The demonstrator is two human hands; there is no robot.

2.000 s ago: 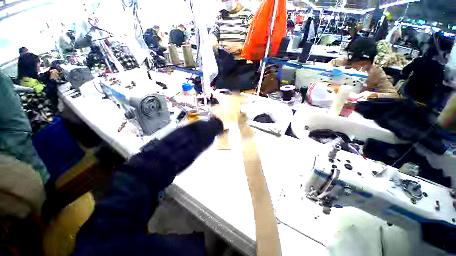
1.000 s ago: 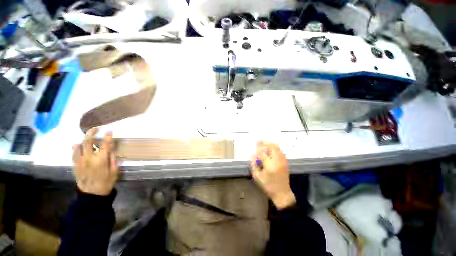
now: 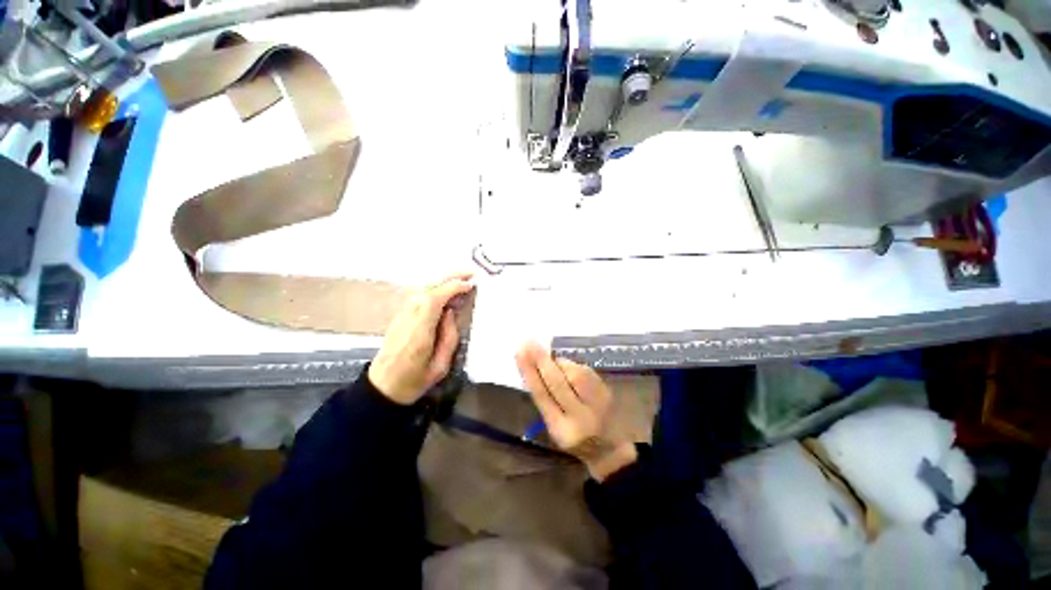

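Observation:
A long tan waistband strip (image 3: 271,198) loops over the left part of the white table and runs along the front edge to my left hand. My left hand (image 3: 421,340) is closed on the strip's end. A small white pattern card (image 3: 496,340) lies against that end, over the table's front edge. My right hand (image 3: 567,398) touches the card's right side with its fingers. A bit of blue pen (image 3: 534,430) shows under my right hand. Tan garment pieces (image 3: 496,484) with a dark strap lie on my lap.
The sewing machine (image 3: 715,87) stands behind and right. A thin dark tool (image 3: 755,202) and an orange-handled screwdriver (image 3: 945,243) lie before it. A phone (image 3: 106,173) on a blue mat and a small dark box (image 3: 58,299) are at left. White bundles (image 3: 853,496) sit below right.
The view has swung down to the table and moved closer. My left hand has moved right and taken the strip's end. My right hand has moved left and now touches the white card.

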